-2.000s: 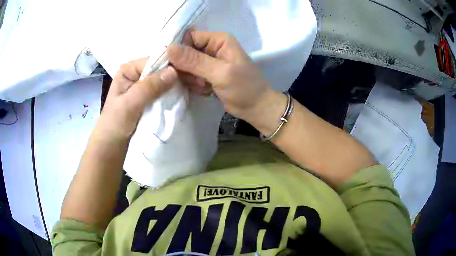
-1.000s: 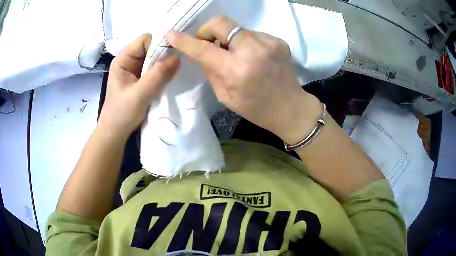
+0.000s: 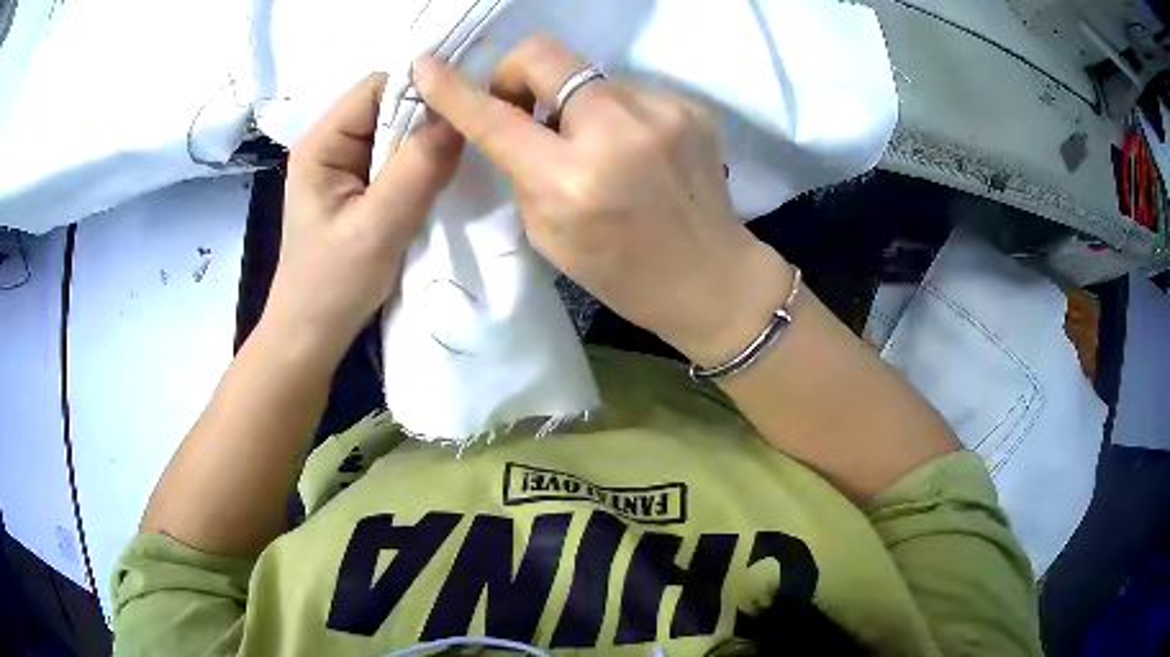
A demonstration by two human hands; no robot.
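A large white garment panel with dark stitch lines lies across the table's front edge, and its frayed end hangs above my lap. My left hand grips the cloth fold between thumb and fingers at the top centre. My right hand, with a ring and a bracelet, is just right of it; its index fingertip touches the stitched seam. Its other fingers are curled, and whether they hold a tool or the cloth is hidden. Loose dark thread strands lie on the hanging cloth.
A pale machine table spans the upper right, with red-handled snips at the far edge. A spare white panel with double stitching lies at right. More white cloth covers the upper left, above a pale surface.
The hanging cloth has swung from left to right and shows its frayed end. My right hand has turned, its index finger extended along the seam. More cloth spreads at upper right.
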